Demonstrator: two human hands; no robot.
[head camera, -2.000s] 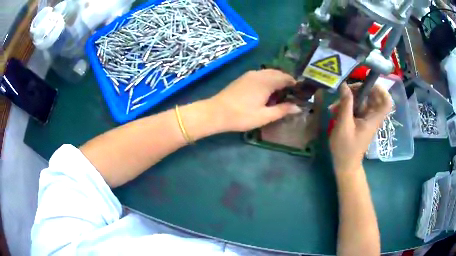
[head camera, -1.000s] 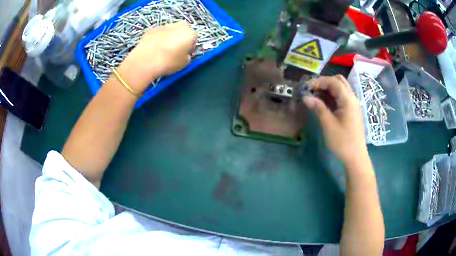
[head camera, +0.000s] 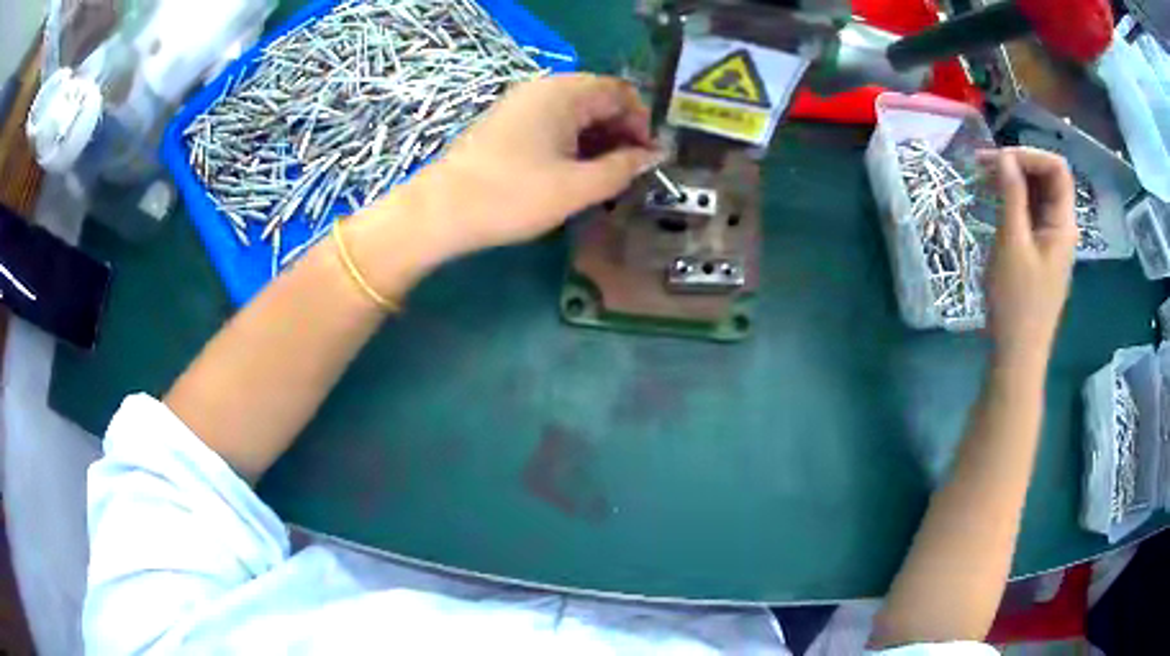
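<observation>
My left hand (head camera: 565, 154) pinches a slim silvery pin (head camera: 669, 183) whose lower end is at the small holed fixture block (head camera: 694, 201) under the press head. A second holed block (head camera: 706, 273) lies nearer me on the brownish press base (head camera: 642, 297). My right hand (head camera: 1033, 218) is over the right edge of the clear parts box (head camera: 908, 276), thumb and fingertips close together; whether it holds a small part cannot be told. The blue tray (head camera: 205, 244) at the left holds a heap of slim metal parts (head camera: 385, 96).
The press head bears a yellow warning label (head camera: 734, 87). Its lever with a red knob (head camera: 1071, 23) reaches to the upper right. A red tray (head camera: 821, 105) lies behind. More clear boxes (head camera: 1101, 481) stand at the right. A phone (head camera: 49, 285) and a clear jar (head camera: 71, 115) are at the left.
My left hand has moved from the blue tray to the fixture with a pin. My right hand has moved right, from the press to the clear box. The second block now rests on the base.
</observation>
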